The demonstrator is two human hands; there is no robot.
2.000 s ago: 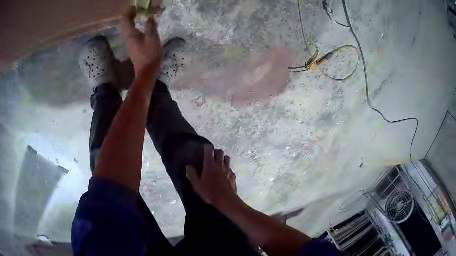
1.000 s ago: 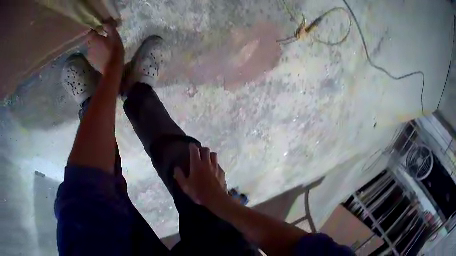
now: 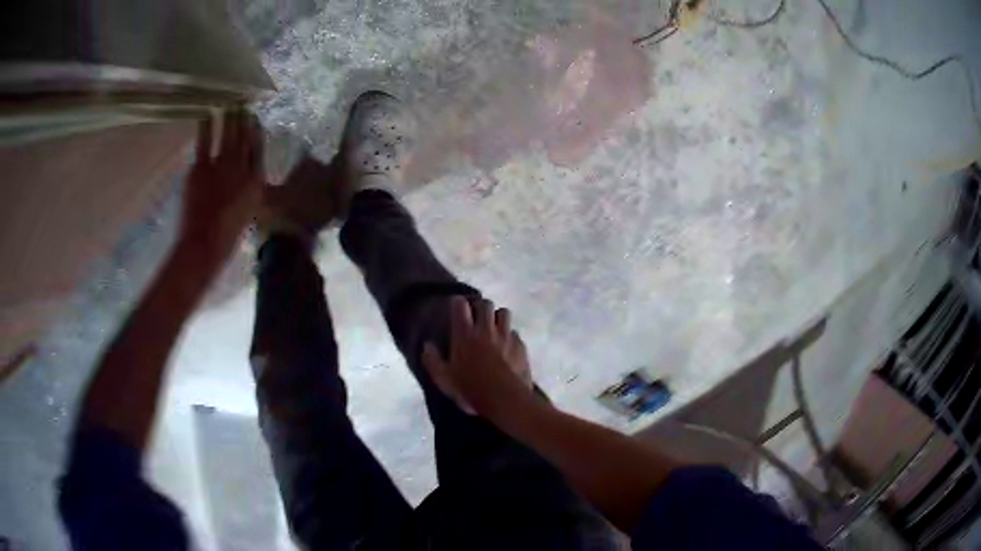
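A brown panel or carcass (image 3: 97, 215) with pale edging stands at the upper left, cut off by the picture's rim. My left hand (image 3: 224, 178) is at its near corner, with the fingertips at the pale edge. The hand is blurred, and I cannot tell whether it grips the edge or only touches it. Anything under the fingers is hidden. My right hand (image 3: 479, 355) rests on my knee with its fingers apart and holds nothing.
My shoe (image 3: 373, 140) stands on the stained concrete floor (image 3: 667, 215). A small blue and dark object (image 3: 639, 394) lies on the floor at the lower right. A cable (image 3: 877, 56) is at the upper right. Frames and a rack (image 3: 947, 355) stand at the right edge.
The view has shifted, and the panel's pale edging now shows more fully at upper left. My left hand has moved down its edge in the picture. My right hand stays on my knee.
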